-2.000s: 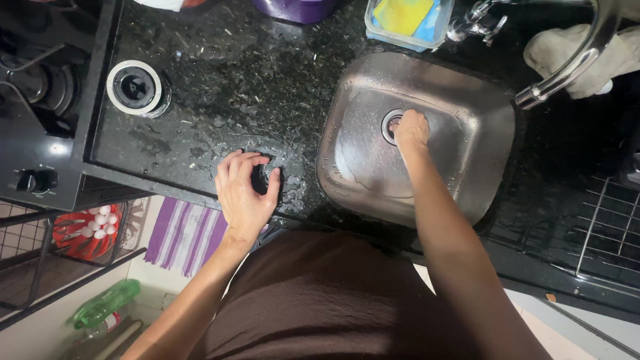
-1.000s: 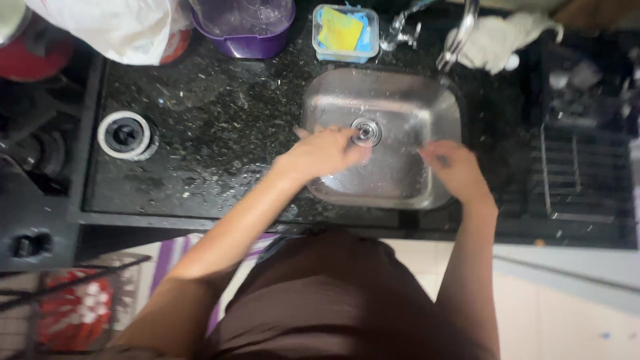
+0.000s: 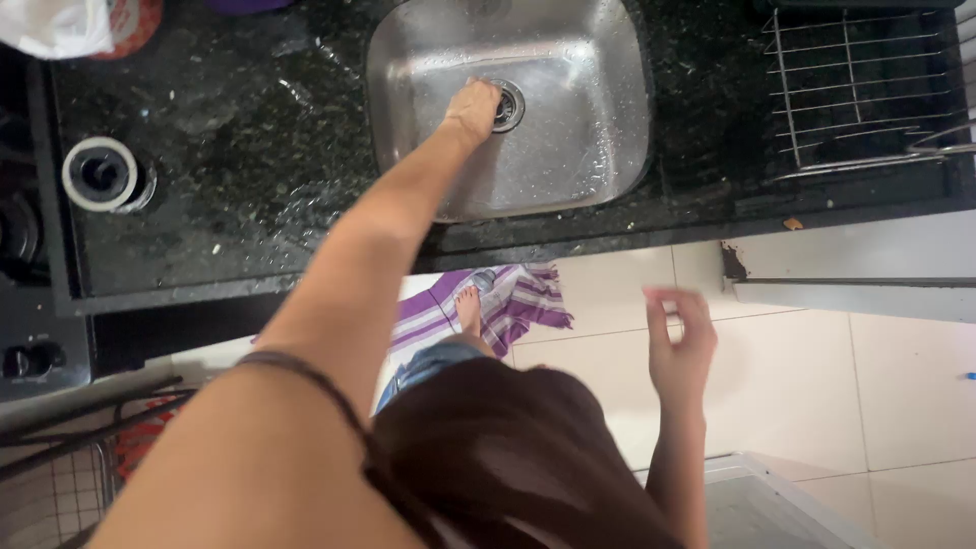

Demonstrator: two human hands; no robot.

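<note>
My left hand (image 3: 474, 109) reaches into the stainless steel sink (image 3: 564, 160), its fingertips at the left edge of the drain strainer (image 3: 506, 106). Whether the fingers pinch anything there is hidden. Over the tiled floor, right of my body, my right hand (image 3: 681, 335) is raised, slightly blurred, with fingers curled and apart and nothing seen in it. Water drops cover the sink's walls. A round container with a pale rim and dark inside (image 3: 100, 174) stands on the wet black granite counter (image 3: 229, 145), far from both hands.
A wire dish rack (image 3: 858, 99) lies at the counter's right. Stove parts with a knob (image 3: 30, 359) are at the left edge, and a white plastic bag (image 3: 57, 27) is at the upper left. A purple striped cloth (image 3: 526, 305) lies on the floor around a bare foot.
My left hand was on the counter two seconds ago and is now at the drain. My right hand, in the sink at first, is out over the floor. The view has shifted.
</note>
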